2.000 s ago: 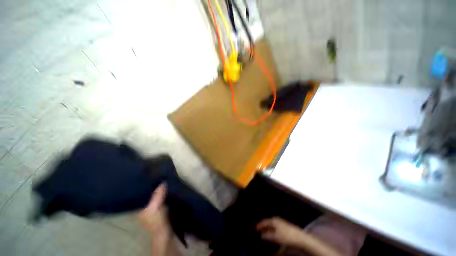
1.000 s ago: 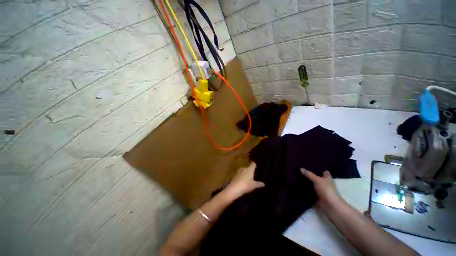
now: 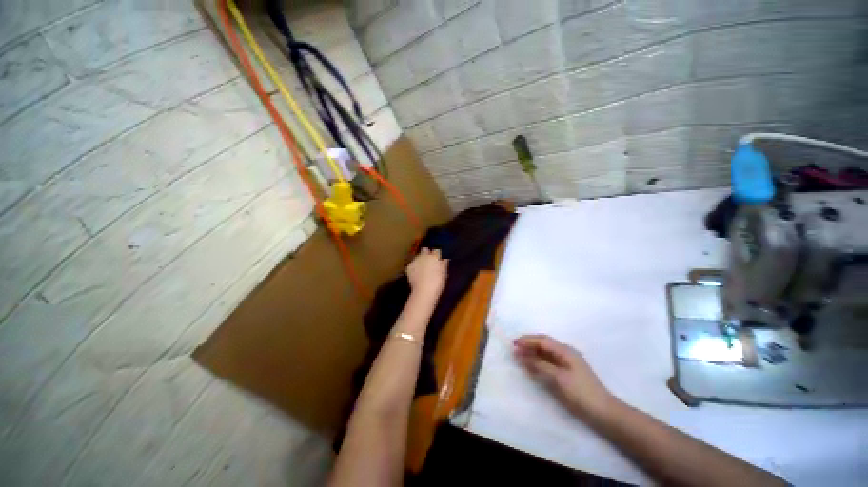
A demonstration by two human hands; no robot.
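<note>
Dark fabric pieces (image 3: 476,238) lie in a heap along the orange-taped edge (image 3: 462,333) left of the white tabletop. My left hand (image 3: 427,273), with a thin bracelet at the wrist, rests on the upper part of the heap; its fingertips are partly lost against the dark cloth, so I cannot tell whether it grips any. My right hand (image 3: 557,366) is over the left part of the white tabletop (image 3: 590,276), with fingers slightly curled and apart, holding nothing.
The sewing machine head (image 3: 780,257) stands at the right, its needle plate (image 3: 709,342) lit. A blue-ended fitting (image 3: 752,173) is above it. A cardboard sheet (image 3: 276,352), orange cable and yellow plug block (image 3: 343,209) are at the left. A screwdriver (image 3: 524,155) is by the wall.
The dark fabric has moved left off the white tabletop onto the heap at its edge. My left hand has moved up and left with it. My right hand has come away from the fabric.
</note>
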